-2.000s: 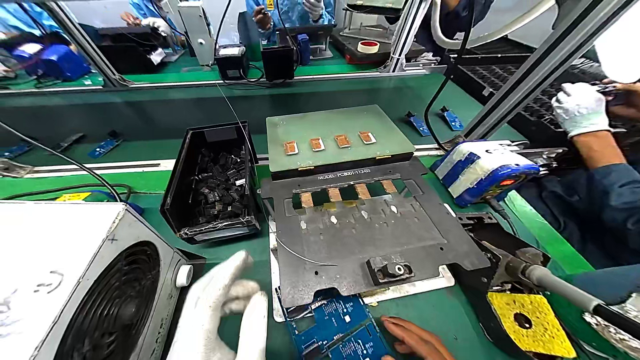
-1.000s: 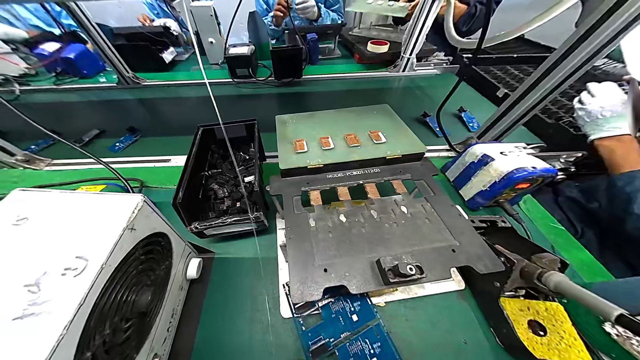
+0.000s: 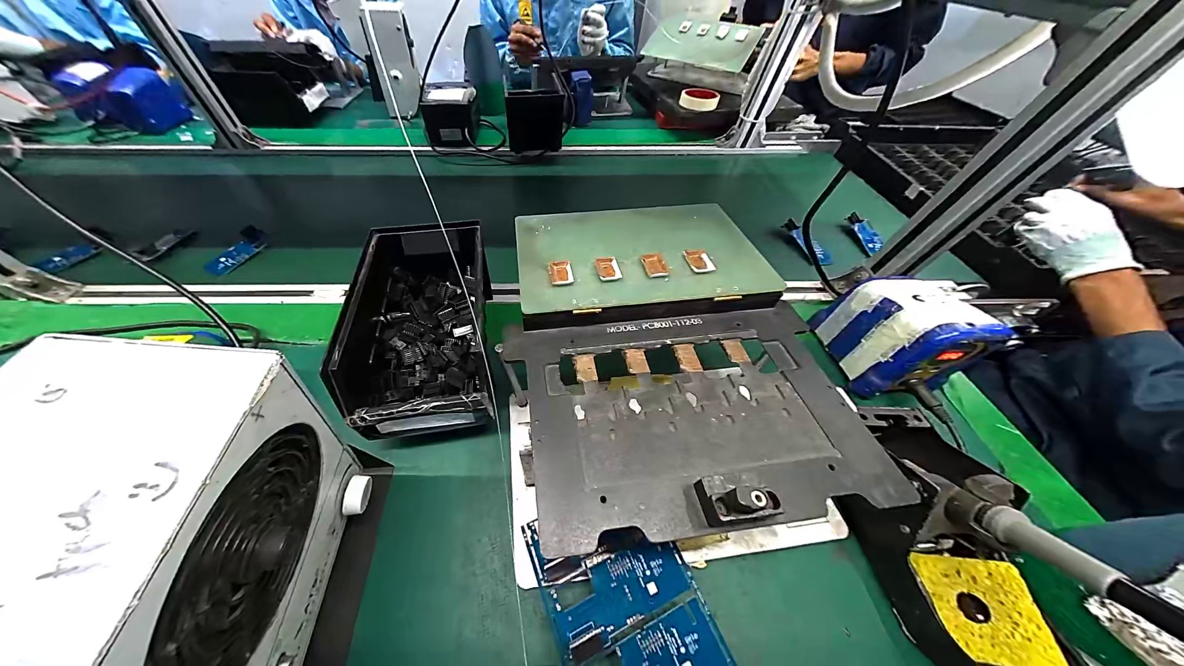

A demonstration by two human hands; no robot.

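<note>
Neither of my hands shows now. A blue circuit board panel (image 3: 638, 601) lies on the green mat at the bottom centre, its far edge at the front of a dark fixture plate (image 3: 684, 444). That plate has a row of cutouts and a small black clamp block (image 3: 737, 500) near its front. Behind it, a hinged pale green lid (image 3: 647, 231) carries several copper-coloured pads. To the left, a black bin (image 3: 347, 370) holds many small black connectors (image 3: 430, 342). A thin strand of wire (image 3: 421, 171) hangs across the view in front of the bin.
A white fan unit (image 3: 120, 462) stands at left. At right are a blue and white soldering station (image 3: 911, 333), a soldering iron (image 3: 1045, 546) in its holder and a yellow sponge (image 3: 990, 610). A co-worker's gloved hand (image 3: 1078, 236) is at far right; other people work behind the metal frame.
Two seconds ago my gloved left hand was beside the fixture and my bare right hand was at the blue panel. Both have left the view.
</note>
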